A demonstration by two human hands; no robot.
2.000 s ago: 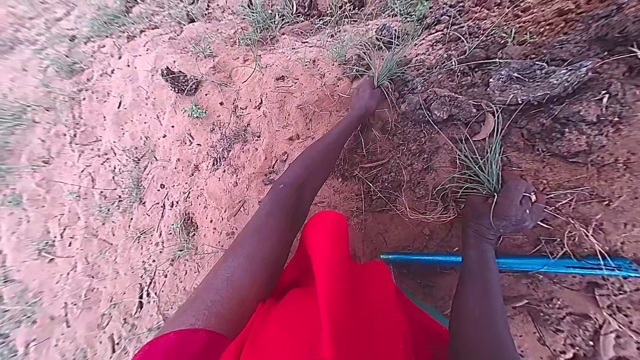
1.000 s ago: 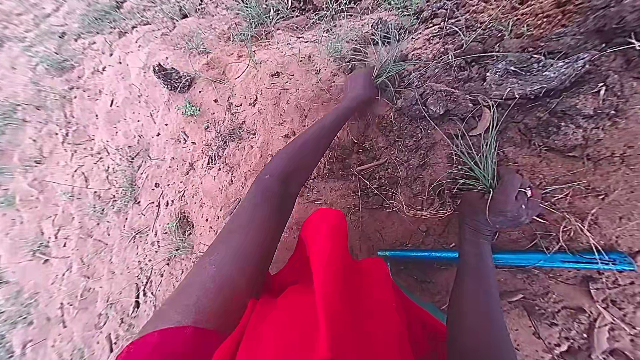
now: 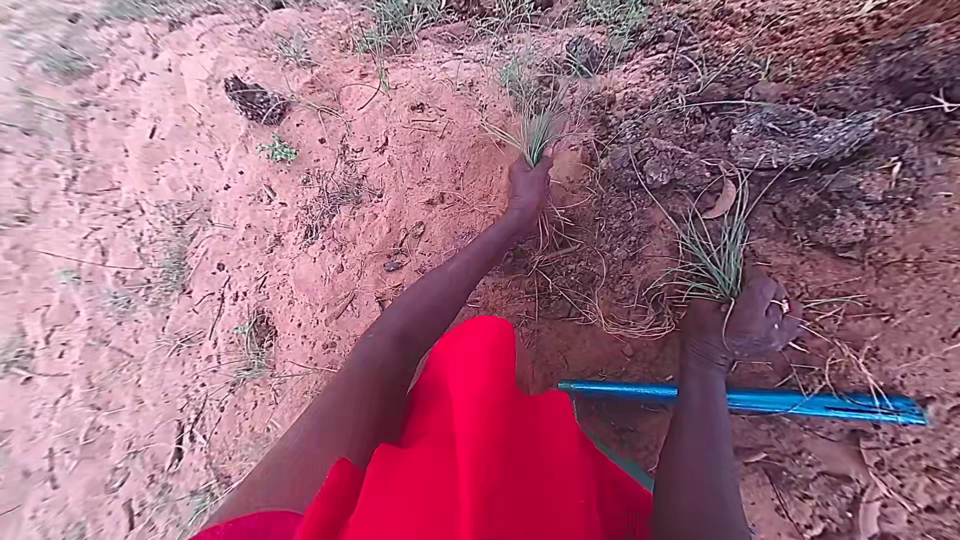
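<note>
My left hand (image 3: 529,187) is closed around a small tuft of green grass (image 3: 537,139), whose blades fan out above the fist and whose pale strands hang below it. Lower and to the right, my right hand (image 3: 761,319) grips a larger grass tuft (image 3: 712,259); its blades point up past the thumb side, and dry roots or stems trail out at the right. Beneath my right forearm a blue metal bar or tube (image 3: 795,403) lies across the soil, partly hidden by the arm.
Reddish sandy soil (image 3: 420,172) bears scattered twigs and small weeds. A rough grey piece of wood or bark (image 3: 802,136) lies at the upper right, near a dry brown leaf (image 3: 721,199). A dark clump (image 3: 256,100) sits at the upper left, above a small green plant (image 3: 278,150).
My left hand has moved down from the grass patch near the top, a grass tuft now showing in its fist. My right hand stays about where it was, still holding its tuft.
</note>
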